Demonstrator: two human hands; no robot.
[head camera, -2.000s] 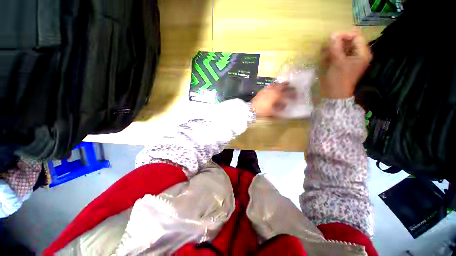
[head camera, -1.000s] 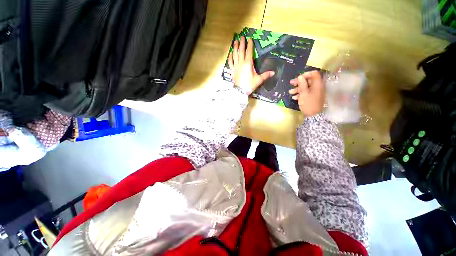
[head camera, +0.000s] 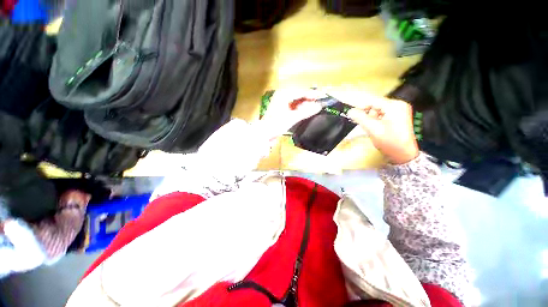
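A black printed card (head camera: 324, 129) is held up over the front edge of the bench, slightly blurred. My right hand (head camera: 390, 127) pinches its upper right corner between thumb and fingers. My left hand (head camera: 295, 108) is at its upper left side, overexposed and blurred, with the fingertips at the card's top edge. Part of a green-striped card (head camera: 266, 103) shows behind my left hand. Whether a fastener is between my fingers cannot be told.
Black backpacks (head camera: 144, 72) are piled on the left, and more black bags (head camera: 481, 90) on the right. A stack of green-marked cards (head camera: 411, 30) lies at the back right. Another person's hand and sleeve (head camera: 72, 210) show at lower left beside a blue plastic stool (head camera: 114, 220).
Both hands have come off the flat cards and now hold a black card raised between them. The view has shifted, showing more of the left backpacks.
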